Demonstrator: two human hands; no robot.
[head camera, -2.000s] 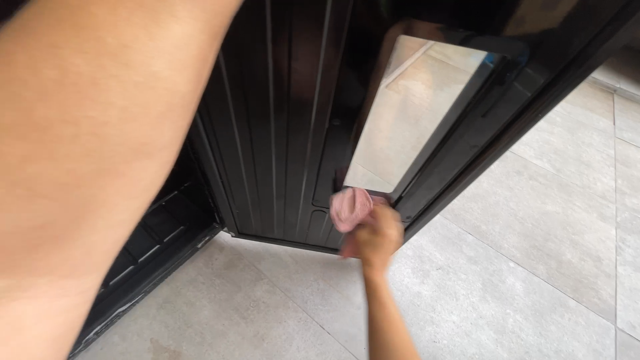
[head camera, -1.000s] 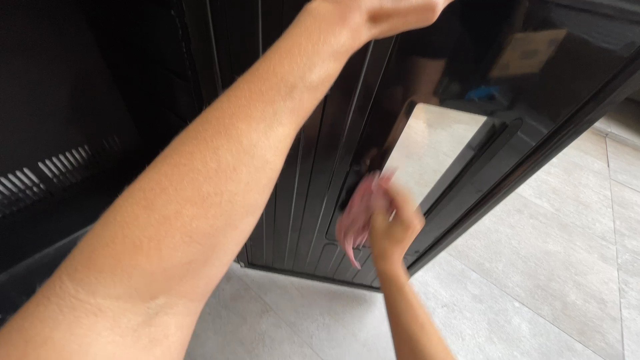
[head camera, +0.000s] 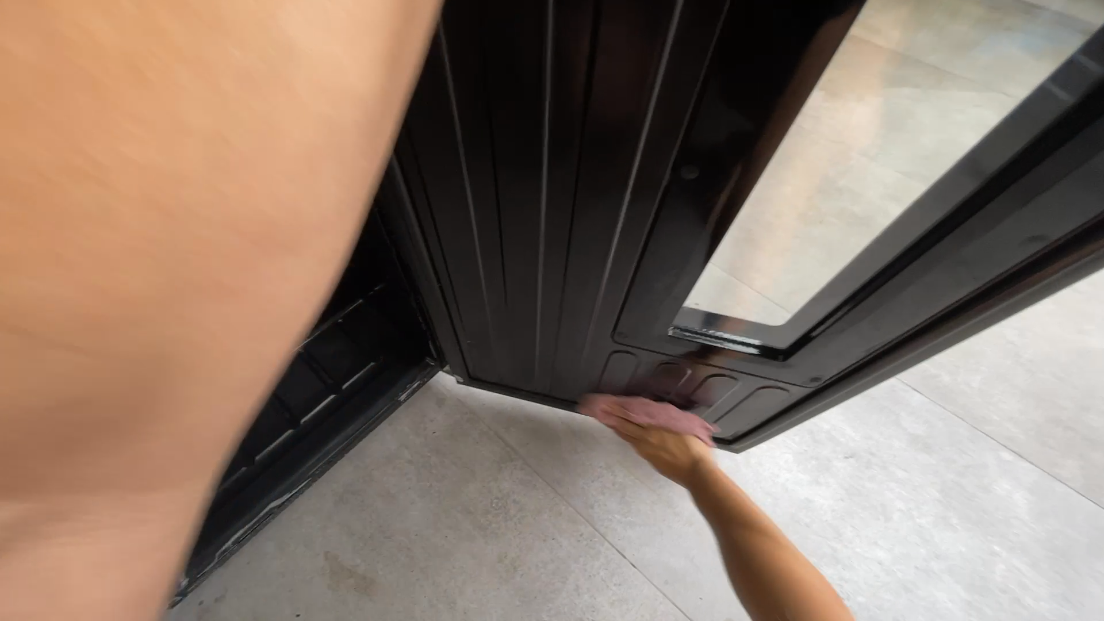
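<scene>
My right hand (head camera: 660, 442) presses a pink cloth (head camera: 651, 414) against the bottom edge of a glossy black door panel (head camera: 535, 216), below its rectangular window (head camera: 871, 155). The fingers lie along the cloth and point left. Ribs run down the left part of the panel, and short rounded grooves are pressed in just above the cloth. My left arm (head camera: 172, 259) fills the left side of the view, very close to the camera; the left hand is beyond the frame.
The door stands swung out from a black cabinet (head camera: 336, 371), whose slotted base shows at lower left behind my left arm. Its bottom corner hangs just over grey floor tiles (head camera: 483, 517), which bear a brownish stain. The door's outer edge runs up to the right.
My right hand and the cloth have moved from beside the window's lower end down to the door's bottom edge. My left hand, partly visible one second ago, has left the view.
</scene>
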